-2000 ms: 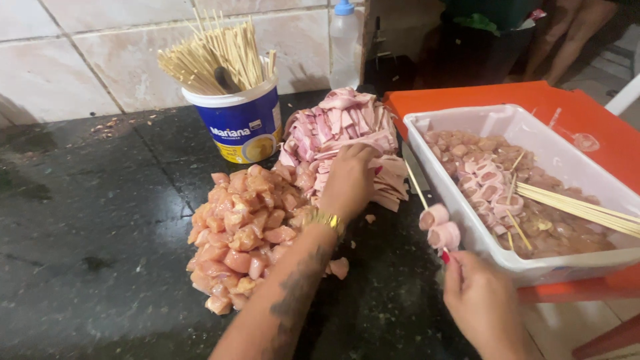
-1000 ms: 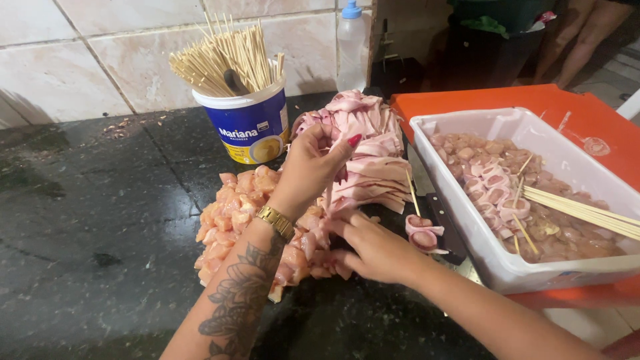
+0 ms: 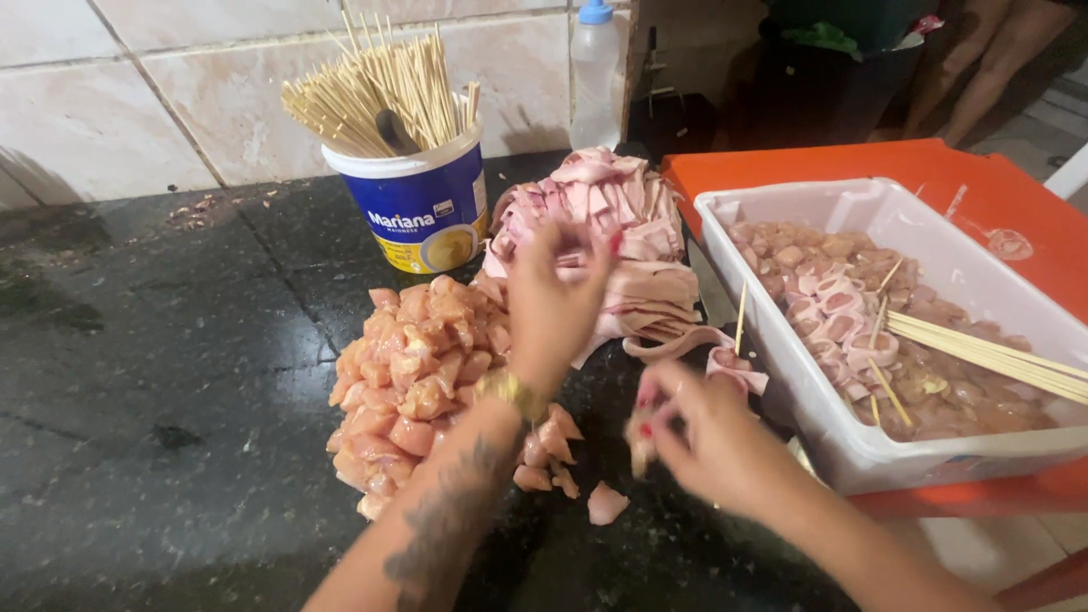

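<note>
My left hand (image 3: 561, 297), blurred, is over the front of a pile of pink bacon strips (image 3: 620, 204), fingers apart; I cannot tell whether it touches one. Below it a heap of raw chicken pieces (image 3: 416, 382) lies on the black counter. My right hand (image 3: 697, 425) pinches a small piece of meat (image 3: 642, 442) between thumb and fingers. Just beyond it, a wooden skewer (image 3: 741, 319) stands up from a rolled bacon strip (image 3: 733, 367). One loose chicken piece (image 3: 608, 503) lies between my forearms.
A bucket (image 3: 416, 204) of wooden skewers and a plastic bottle (image 3: 595, 81) stand by the tiled wall. At right, a white tub (image 3: 977, 246) of raw meat and skewers sits on an orange table (image 3: 960, 183). A person's bare legs (image 3: 986, 72) show behind.
My right hand has moved from the chicken heap toward the right and now pinches a piece of meat. My left hand has shifted over the bacon pile. The skewer my right hand held earlier is released.
</note>
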